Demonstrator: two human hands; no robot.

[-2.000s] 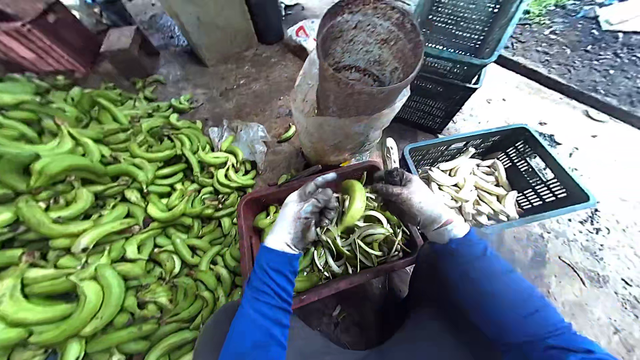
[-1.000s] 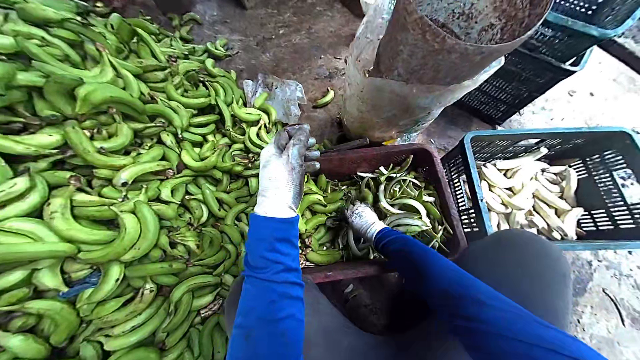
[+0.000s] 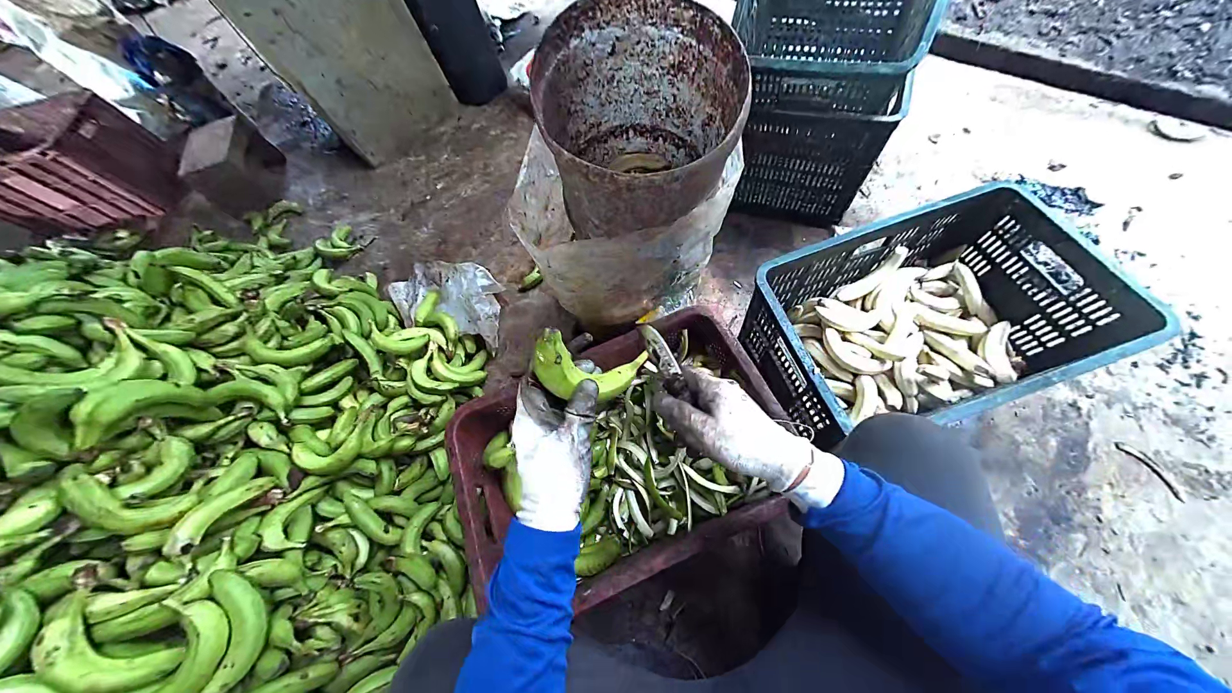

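Observation:
In my gloved left hand (image 3: 556,438) is a green plantain (image 3: 580,373), held above the left part of a dark red plastic crate (image 3: 626,575). My gloved right hand (image 3: 727,423) grips a knife (image 3: 660,350), its blade raised close to the plantain's right tip. Under both hands the crate holds strips of green peel (image 3: 640,481) and several unpeeled plantains (image 3: 599,555). Peeled plantains (image 3: 900,332) lie in a black crate with a blue rim (image 3: 1064,385), to the right of the red one.
A big heap of green plantains (image 3: 221,433) covers the floor at left. Beyond the red crate stands a rusty metal cylinder (image 3: 640,106) with plastic sheeting (image 3: 616,274) around it. Stacked crates (image 3: 818,115) stand behind at right, and another red crate (image 3: 82,164) at far left.
One second ago my left hand was over the edge of the heap and my right hand was down in the peels. Now both are raised over the red crate with a plantain and knife. The view has shifted.

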